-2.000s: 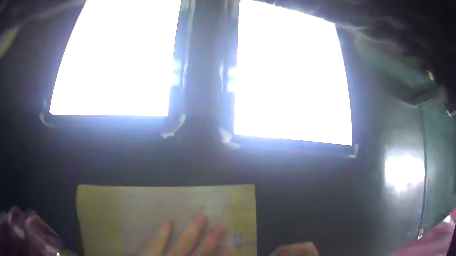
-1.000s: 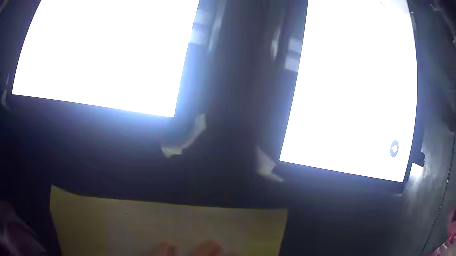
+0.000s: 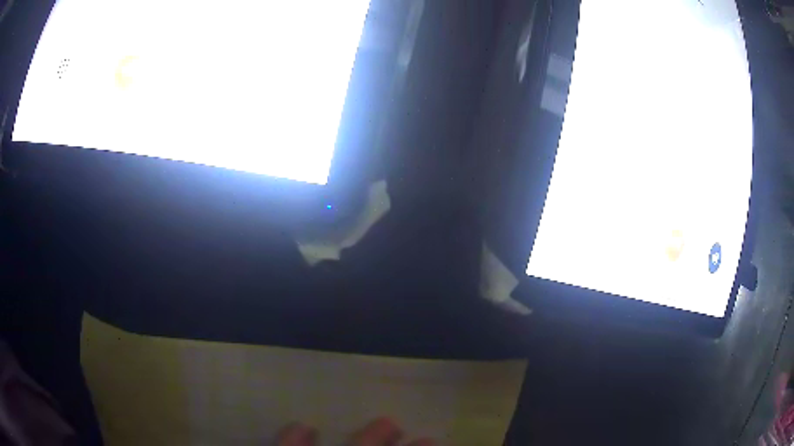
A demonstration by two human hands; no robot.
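Note:
Two black-framed display units with glaring white screens lie in front of me, one at the left [image 3: 191, 87] and one at the right [image 3: 649, 157]. Both are cut off at the top. Crumpled whitish film tabs show at the left unit's near right corner [image 3: 348, 228] and the right unit's near left corner [image 3: 501, 283]. A yellow-edged sheet [image 3: 218, 392] lies nearer to me. Several blurred fingertips, apparently of my left hand [image 3: 357, 433], rest on it, apart; the rest is cut off by the bottom edge. My right hand is out of the picture.
The dark mat [image 3: 418, 318] lies under the units and sheet. A thin dark cable [image 3: 766, 383] runs along the right side. Pinkish fabric shows at the lower left [image 3: 30, 405] and lower right [image 3: 781, 422]. A small dark piece [image 3: 747, 277] sits at the right unit's outer edge.
The view has moved closer and tilted. The fingers on the sheet now show only as tips. The other hand at the bottom edge has left the picture. Small marks now show on the screens.

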